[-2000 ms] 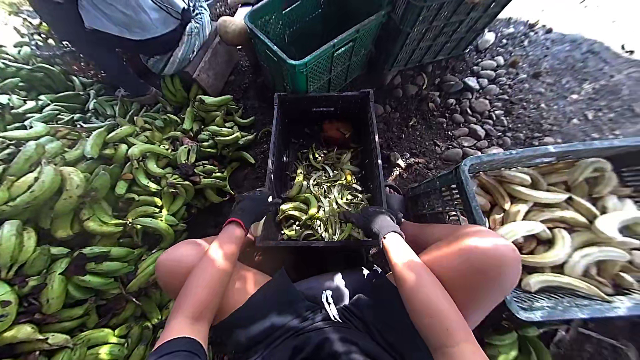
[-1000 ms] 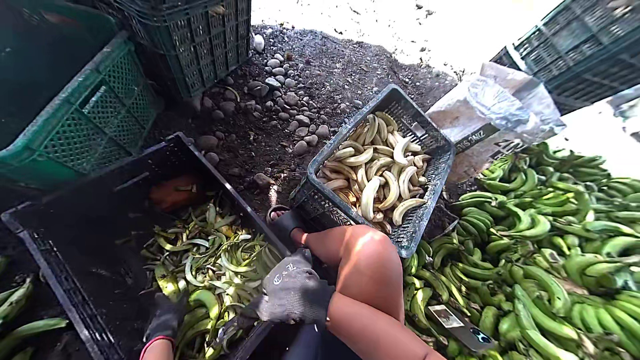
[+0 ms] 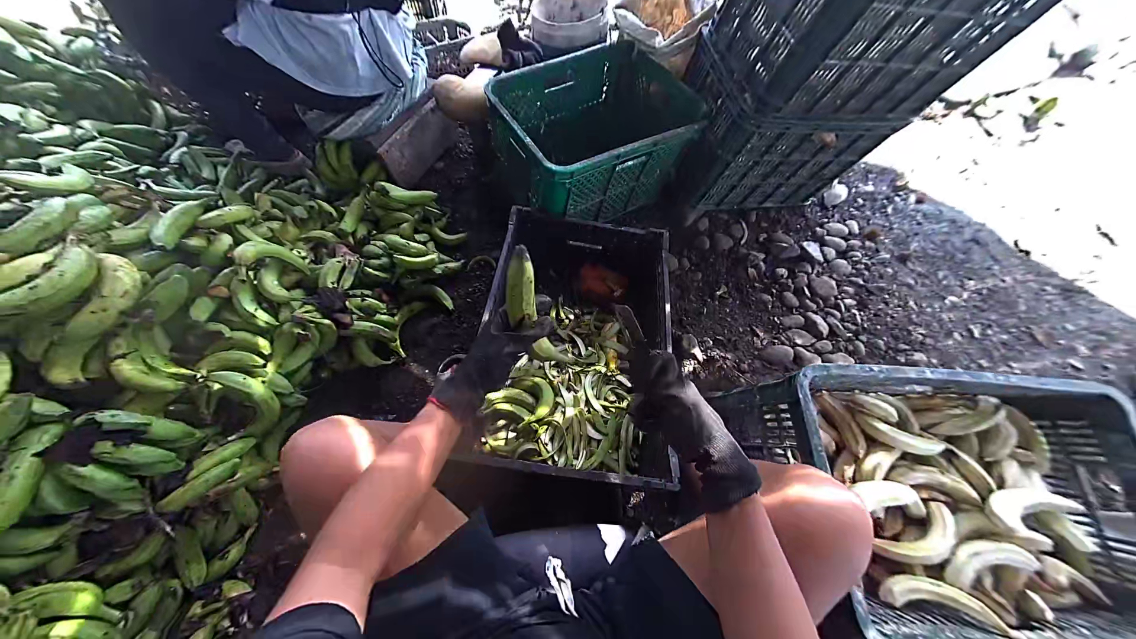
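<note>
My left hand [image 3: 488, 359], in a dark glove, grips a green plantain [image 3: 521, 288] held upright over the left side of a black plastic crate [image 3: 666, 293]. My gloved right hand [image 3: 688, 417] is at the crate's right side, closed around a knife whose blade [image 3: 629, 323] points up and away; the handle is hidden in the glove. Inside the crate lie plantain peels [image 3: 586, 408], several green plantains [image 3: 515, 408] at the near left and a reddish object [image 3: 601, 282] at the far end. Peeled plantains [image 3: 932, 488] fill part of a crate to my right.
Green plantains [image 3: 248, 266] are heaped on the left. Beyond the black crate stand an open green crate [image 3: 612, 169] and stacked dark crates [image 3: 799, 106]. Another person [image 3: 311, 53] is at the upper left. Stones [image 3: 812, 293] lie on the soil. The right crate's rim [image 3: 958, 373] is near my knee.
My left hand now holds a plantain upright; one second ago it was low in the black crate. My right hand has moved to the crate's right side. The view has swung back left.
</note>
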